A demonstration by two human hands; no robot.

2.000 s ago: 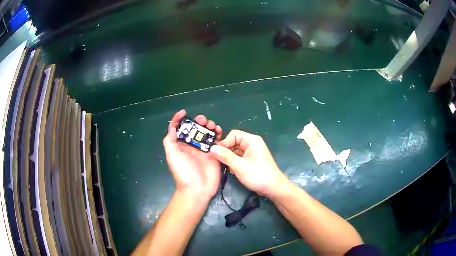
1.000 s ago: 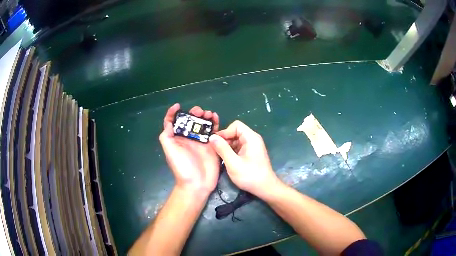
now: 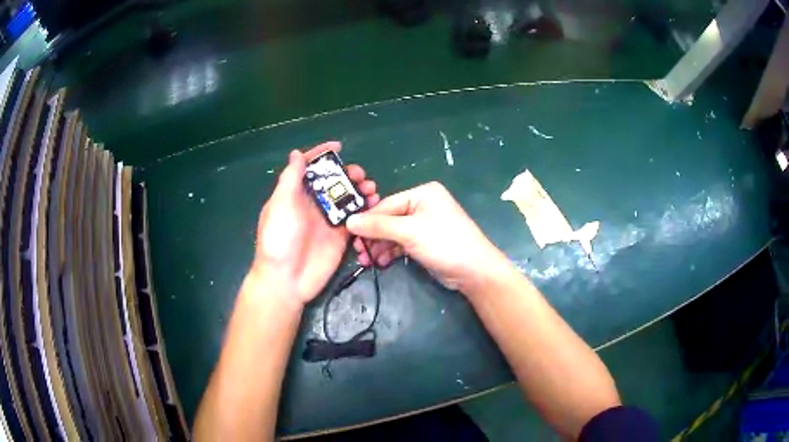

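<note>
My left hand (image 3: 298, 229) holds the open adapter half (image 3: 334, 188), its circuit board facing up with white, yellow and blue parts. My right hand (image 3: 415, 229) pinches the cord at the adapter's lower right corner; its fingertips hide the cord entry. The thin black cord (image 3: 378, 298) hangs below my right fingers in a loop. Its tied bundle (image 3: 339, 348) lies on the bench below my hands. A connector tip (image 3: 353, 276) shows a light glint beside the loop.
A tall stack of boards (image 3: 86, 259) stands at left. A torn cream scrap (image 3: 545, 214) lies on the green bench (image 3: 450, 345) at right. Black units (image 3: 506, 30) are on the green conveyor (image 3: 303, 78) beyond the pale seam. A metal post (image 3: 711, 52) stands upper right.
My left hand has turned the adapter half to a steeper angle and raised it slightly. The cord bundle has moved left and its loop is more open. The dark units on the conveyor have shifted.
</note>
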